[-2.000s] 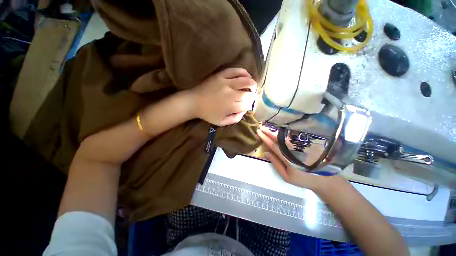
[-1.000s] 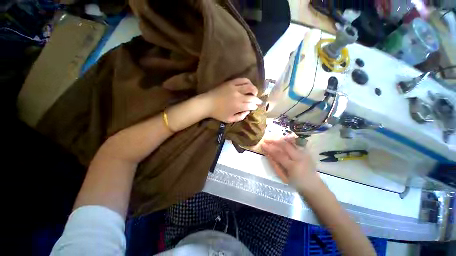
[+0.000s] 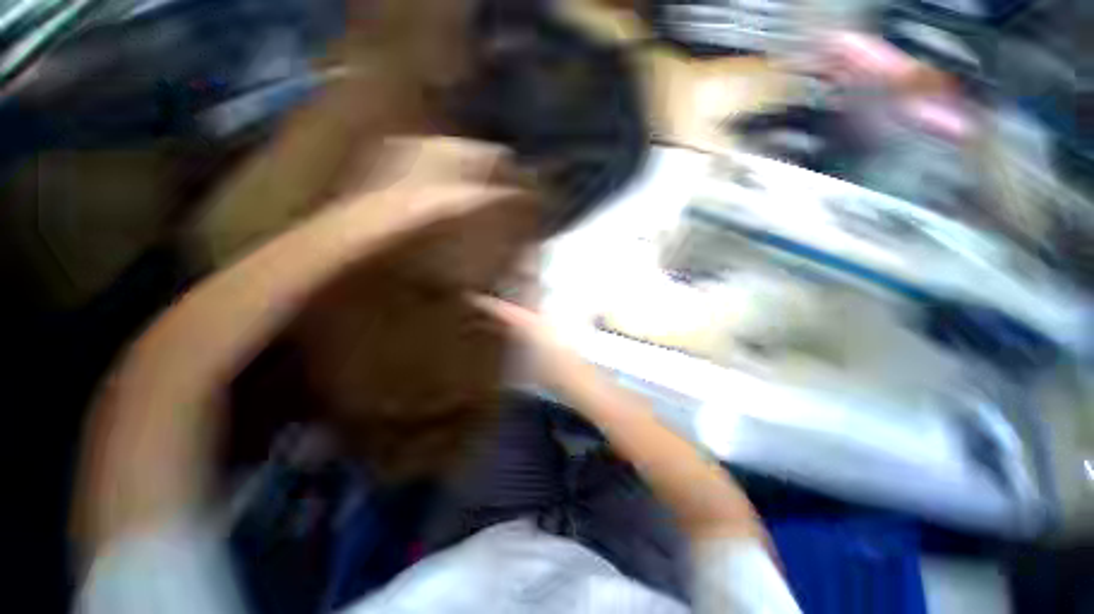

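The whole view is strongly blurred. The brown garment hangs in front of me at the left edge of the table, away from the needle area. My left hand is at the upper part of the brown cloth, its fingers too smeared to make out. My right hand is at the right side of the cloth, its fingertips against it; its grip cannot be made out. The white sewing machine stands to the right of both hands.
The white table runs under the machine, with its front edge towards me. A blue basket is below it at the right. A dark rounded shape is behind the garment. Blurred clutter lies beyond the machine.
The garment and both hands have moved left, away from the machine head. My left hand is higher. The view has shifted and shows more of the floor beyond the machine.
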